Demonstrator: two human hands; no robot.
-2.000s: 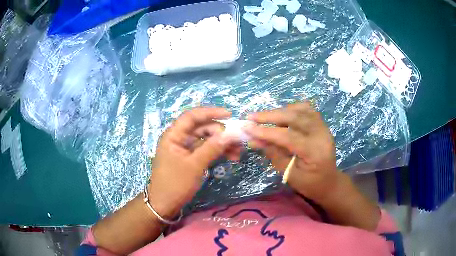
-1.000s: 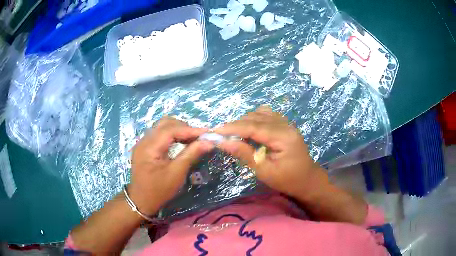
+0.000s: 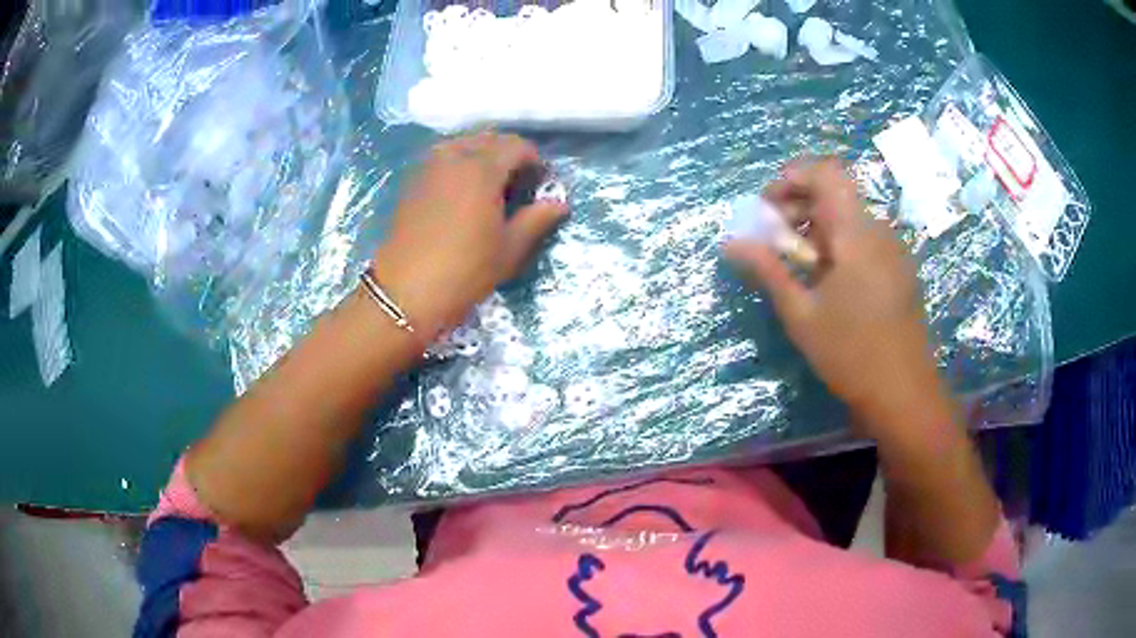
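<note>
My left hand is over the clear plastic sheet, below the tub, with a round holed insert between its thumb and fingers. My right hand is to the right, holding a whitish translucent piece at its thumb and fingertips. A yellowish band shows at a right-hand finger. A loose pile of round holed inserts lies on the sheet near my body, partly behind my left wrist.
A clear tub of white ring-like parts stands top centre. Translucent covers lie right of it. White flat pieces lie beside a labelled clear container. A bulging poly bag is left. White strips lie far left.
My hands were together at a whitish piece and have parted. My left hand moved up towards the tub; my right moved right with the piece. The insert pile is now uncovered, and the view has shifted.
</note>
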